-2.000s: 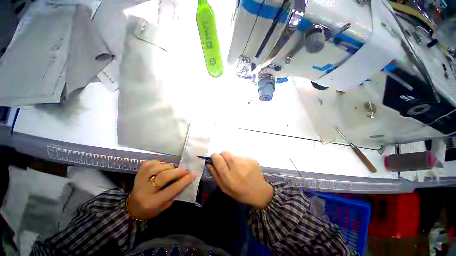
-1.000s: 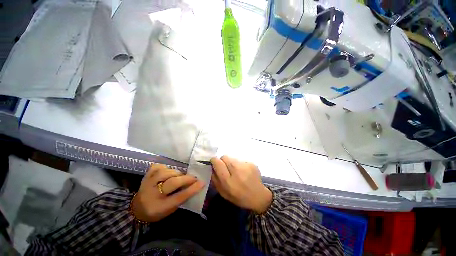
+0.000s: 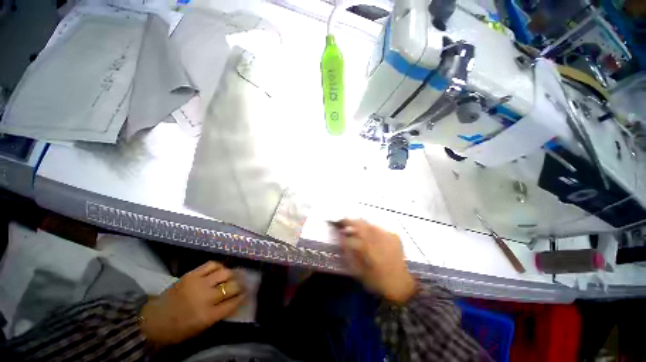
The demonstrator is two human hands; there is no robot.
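A light grey fabric panel (image 3: 230,159) lies on the white machine table, left of the needle area. A narrow grey fabric strip (image 3: 288,219) lies at its lower right corner, by the table's front edge. My left hand (image 3: 191,302) is below the table edge over my lap, fingers curled, with a small light cloth piece (image 3: 248,293) at its fingertips; its grip is partly hidden. My right hand (image 3: 375,256) is blurred above the front edge, holding a small dark tool, apparently thread snips (image 3: 336,224), mostly hidden by the fingers.
The lockstitch machine (image 3: 446,85) stands at the right, with a green lamp (image 3: 332,88) left of its needle. A brown-handled awl (image 3: 508,253) and a thread spool (image 3: 569,261) lie right. Stiff pattern sheets (image 3: 78,78) lie left. A blue crate (image 3: 489,329) is below.
My left hand has moved down and left off the strip, with a cloth piece at its fingers. My right hand has moved right, away from the strip. The view has shifted slightly.
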